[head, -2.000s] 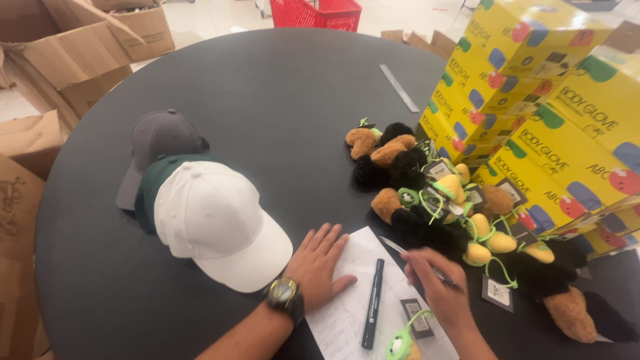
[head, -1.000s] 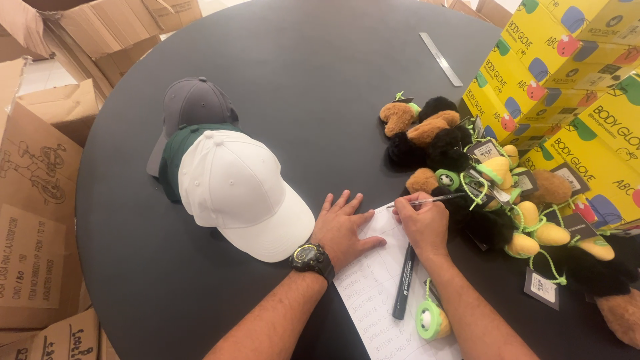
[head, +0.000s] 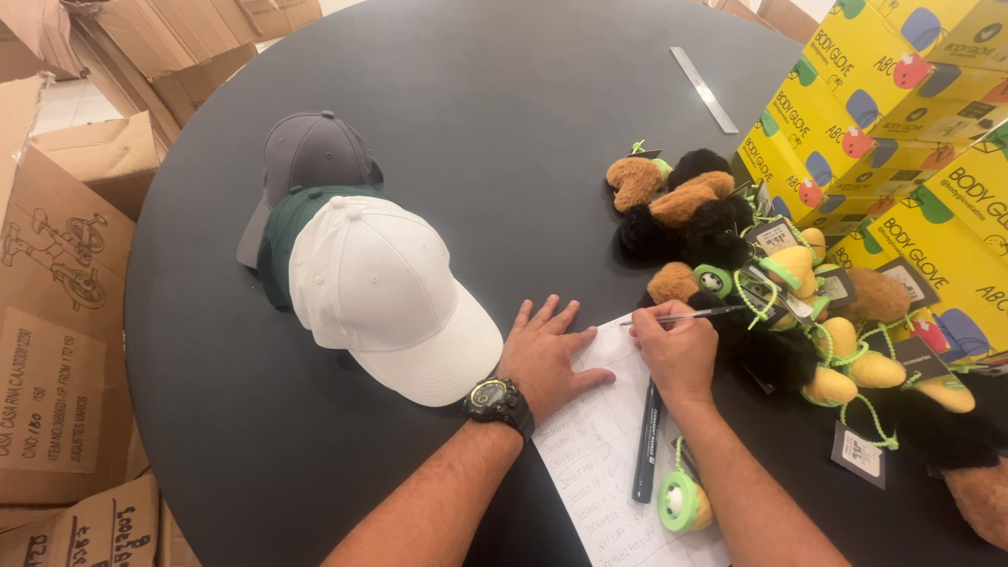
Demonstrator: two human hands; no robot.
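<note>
My left hand (head: 551, 358), with a black watch on the wrist, lies flat with fingers spread, partly on a paper sheet (head: 587, 465) and partly on the black table. In my right hand (head: 676, 350) is a thin clear pen (head: 709, 313), its tip at the sheet's upper part. Handwritten lines cover the sheet. A black permanent marker (head: 646, 445) lies on it beside a green and yellow keychain charm (head: 682, 502). Left of my left hand, a white cap (head: 386, 283) overlaps a dark green cap (head: 276, 248) and a grey cap (head: 315, 150).
Brown and black plush items (head: 693, 201) and yellow charms with tags (head: 866, 366) are heaped at the right. Behind them stand stacked yellow boxes (head: 835, 134). A metal ruler (head: 703, 89) lies at the back of the round table (head: 504, 118). Cardboard boxes (head: 63, 299) stand at the left.
The pen in my right hand has moved to the sheet's top edge, and it lies flatter than two seconds ago. My left hand stays spread at the sheet's edge. The view has shifted somewhat.
</note>
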